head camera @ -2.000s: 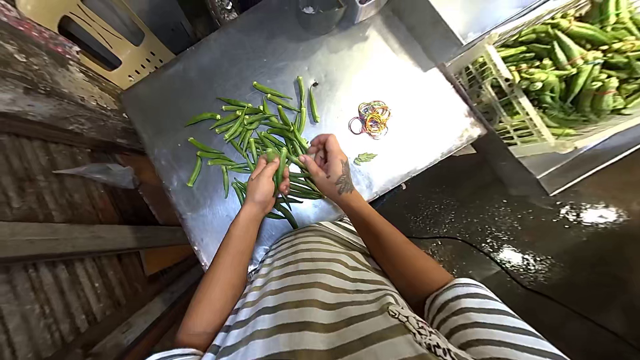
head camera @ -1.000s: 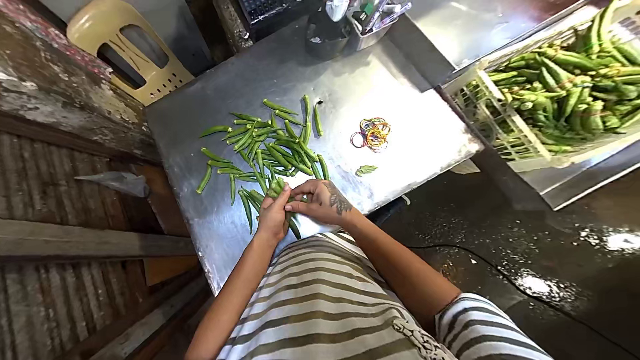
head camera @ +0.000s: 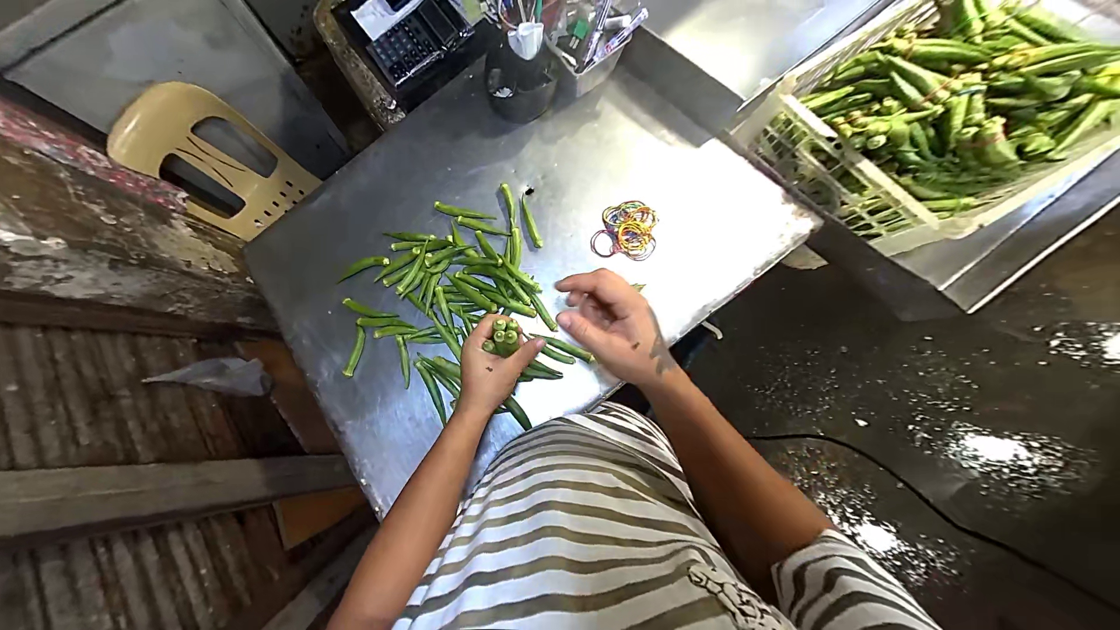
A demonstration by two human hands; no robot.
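My left hand is closed around a small bunch of okra pods, their stem ends pointing up at the camera. To its right, my right hand is held above the metal table with its fingers apart and nothing seen in them. Loose okra pods lie scattered over the table around and beyond my left hand. A small heap of coloured rubber bands lies beyond my right hand. A bit of green shows just past my right fingers, mostly hidden.
The metal table has a dark cup and a pen holder at its far edge, near a calculator. A plastic crate full of okra stands at the right. A beige plastic chair is at the left, a cable on the wet floor.
My hands were together at the okra in both earlier frames. Now my right hand is apart from my left, which holds the bunch with its stem ends up.
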